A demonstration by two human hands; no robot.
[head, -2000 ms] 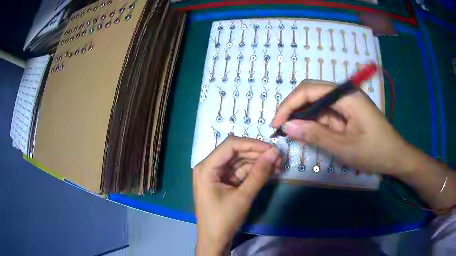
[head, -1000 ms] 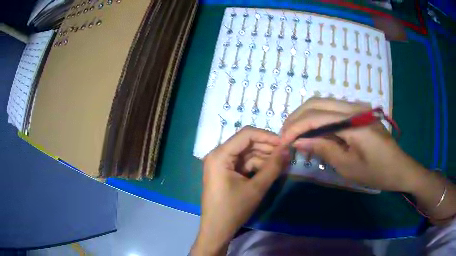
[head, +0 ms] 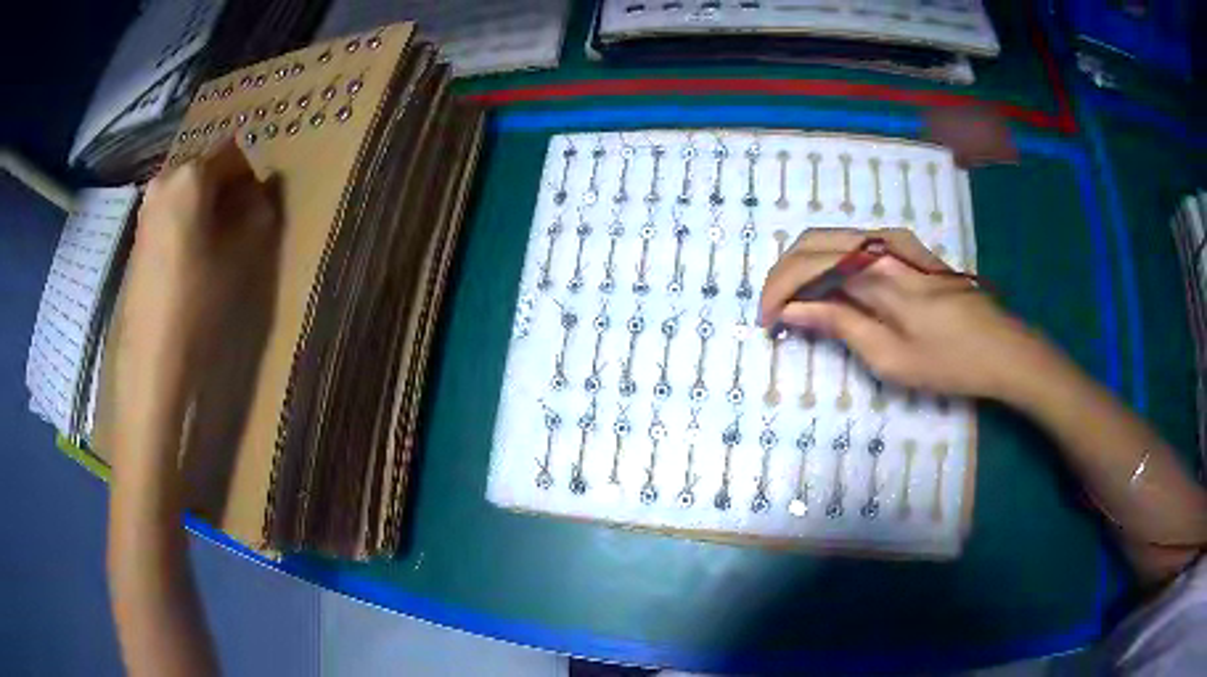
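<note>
The white board (head: 530, 450) lies flat on the green mat, with rows of filled dumbbell shapes at left and centre and plain tan ones at right. My right hand (head: 887, 311) is over the board's right half and holds the wired pen tool (head: 843, 269) with its tip end near the third row. My left hand (head: 199, 225) is over the brown cardboard sheet (head: 311, 199), fingertips at the lower rows of shiny round parts. Whether it pinches a part cannot be seen.
The layered cardboard stack (head: 357, 397) stands left of the board. White patterned sheets (head: 80, 311) lie at the far left, and more white boards (head: 794, 29) are stacked behind. Red and blue tape lines (head: 768, 90) cross the mat.
My left hand has left the right hand over the board and moved left onto the cardboard sheet. My right hand stays over the board with the pen. The view has shifted, showing more behind the board.
</note>
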